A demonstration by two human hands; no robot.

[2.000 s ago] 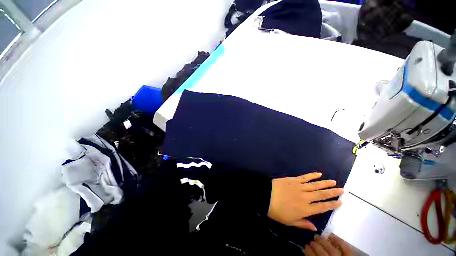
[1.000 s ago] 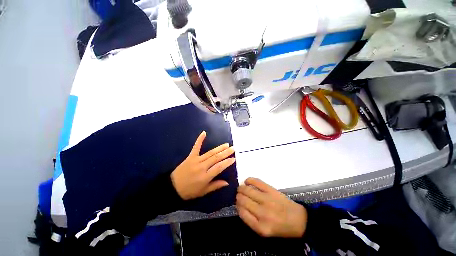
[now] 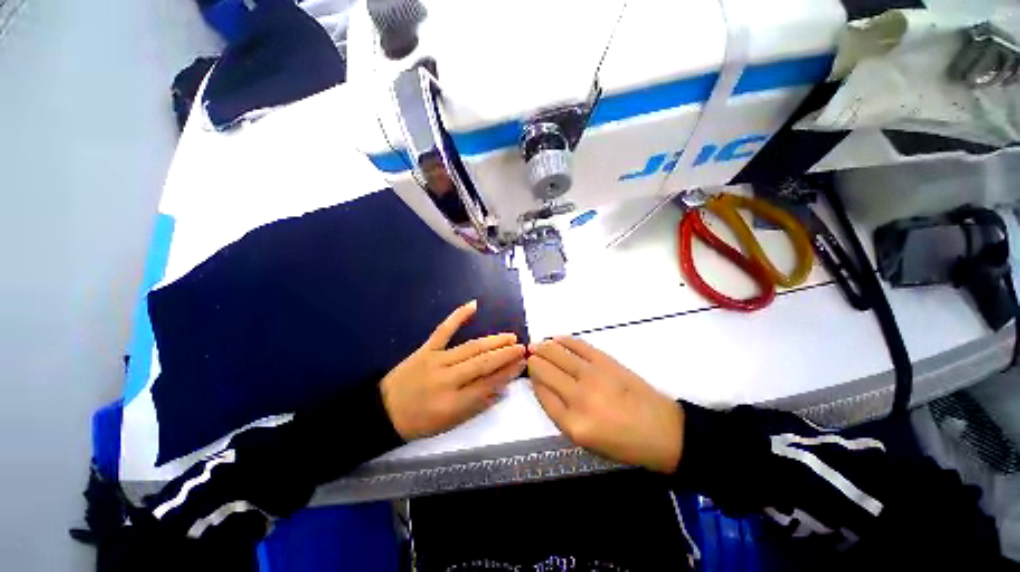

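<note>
A navy garment panel (image 3: 324, 279) lies flat on the white table, its right edge running up to the presser foot and needle (image 3: 511, 248) of the white sewing machine (image 3: 626, 123). My left hand (image 3: 453, 382) lies flat on the panel's lower right part, thumb spread. My right hand (image 3: 598, 402) is at the panel's right edge, its fingertips meeting my left fingertips. Its fingers seem to pinch the cloth edge, partly hidden. A tiny red spot shows between the fingertips.
Scissors with red and yellow-orange handles (image 3: 727, 263) lie right of the needle. Black snips (image 3: 839, 263) and a black boxy device (image 3: 945, 251) lie further right. Dark cloth (image 3: 274, 67) lies at the back left. A measuring tape strip (image 3: 604, 453) runs along the front edge.
The panel's lower right edge has moved up, away from me, toward the machine. My right hand has moved up and its fingertips now meet my left hand's, which has shifted little.
</note>
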